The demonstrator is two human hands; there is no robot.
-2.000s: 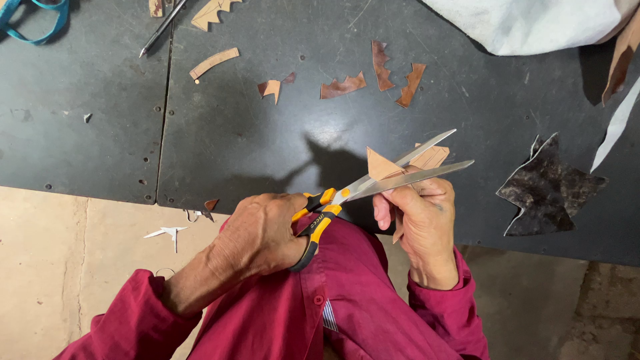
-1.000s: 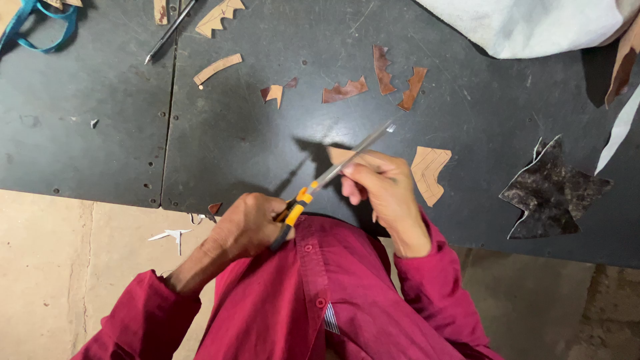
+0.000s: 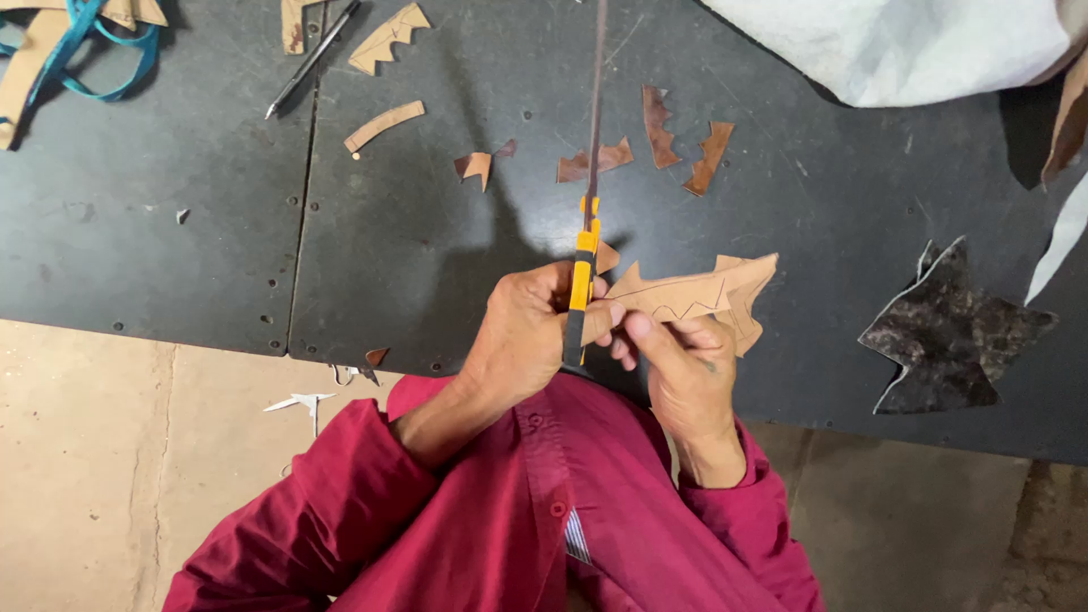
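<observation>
My left hand (image 3: 518, 331) holds yellow-and-black scissors (image 3: 582, 280), their blades pointing up, away from me, and seen edge-on. Its thumb also touches the left end of a tan leather piece (image 3: 680, 293) marked with a zigzag line. My right hand (image 3: 693, 361) pinches the lower edge of that piece between thumb and fingers. Another tan leather piece (image 3: 745, 327) with drawn lines lies on the table, partly beneath the right end of the held one. A small tan tip (image 3: 606, 257) shows just right of the scissors' handles.
Jagged brown leather pieces (image 3: 710, 159), a curved tan strip (image 3: 384, 127), a toothed tan piece (image 3: 391, 38) and a pen (image 3: 313, 59) lie on the dark table (image 3: 382, 280). A dark star-like piece (image 3: 943, 331) lies right, white material (image 3: 918, 42) upper right, teal straps (image 3: 110, 76) upper left.
The scissors have turned from pointing up and right to pointing straight up. My left hand has come closer to my right, and its thumb now touches the leather.
</observation>
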